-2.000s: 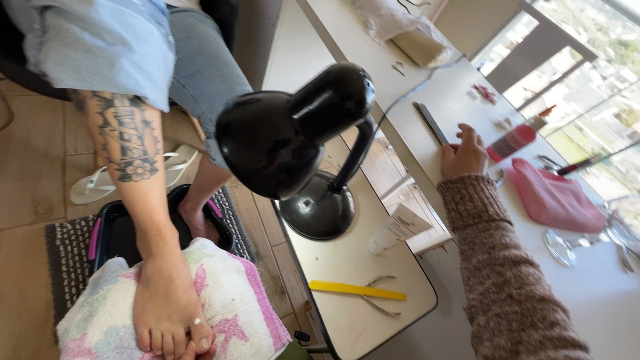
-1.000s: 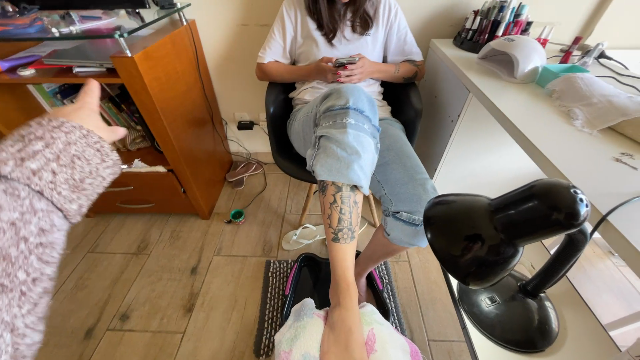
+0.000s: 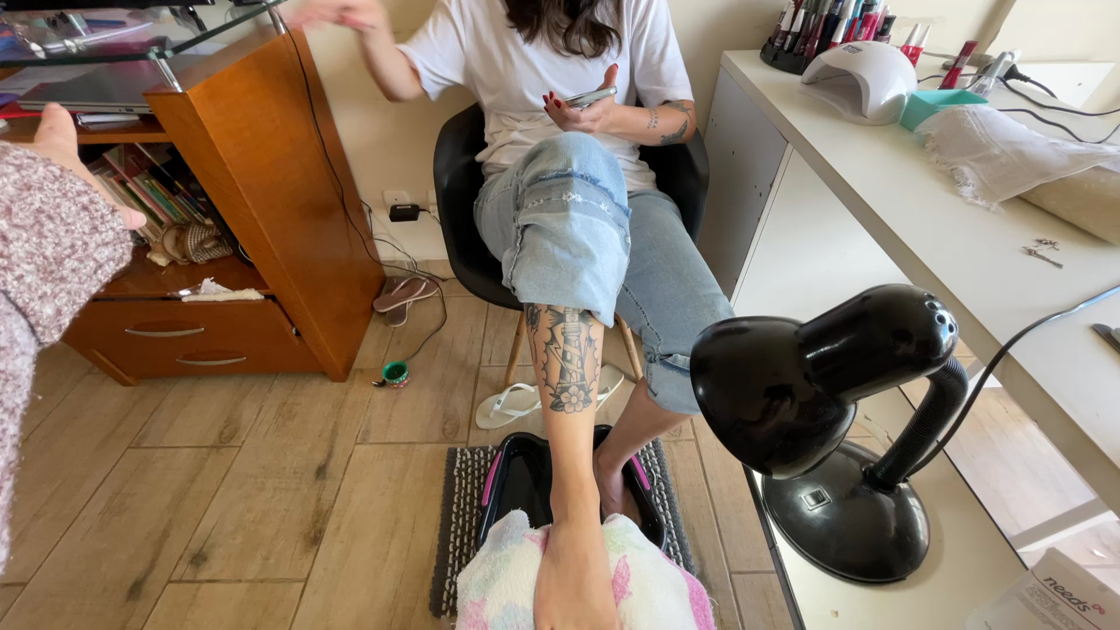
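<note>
My left hand [image 3: 66, 162], in a fuzzy knitted sleeve, is raised at the left edge in front of the wooden cabinet [image 3: 254, 175]. Its visible fingers are spread and nothing shows in them. My right hand is out of view. A seated person's bare foot [image 3: 573, 582] rests on a patterned towel [image 3: 499, 577] at the bottom middle. The other foot [image 3: 617, 490] is in a black tub [image 3: 516, 477] on a woven mat [image 3: 451, 534]. That person holds a phone [image 3: 591, 98] in one hand and lifts the other arm [image 3: 385, 52] toward the cabinet.
A black desk lamp [image 3: 774, 394] stands on a small table at right, near a white tube [image 3: 1050, 595]. The white desk [image 3: 936, 219] bears a nail lamp [image 3: 862, 79], polish bottles, a teal box [image 3: 945, 107] and a cloth [image 3: 1006, 149]. Flip-flops [image 3: 509, 404] and a cable lie on the floor.
The seated person has taken one hand off the phone and raised that arm sideways. My left hand has shifted left in the view. My right hand, at the desk two seconds ago, has left the view.
</note>
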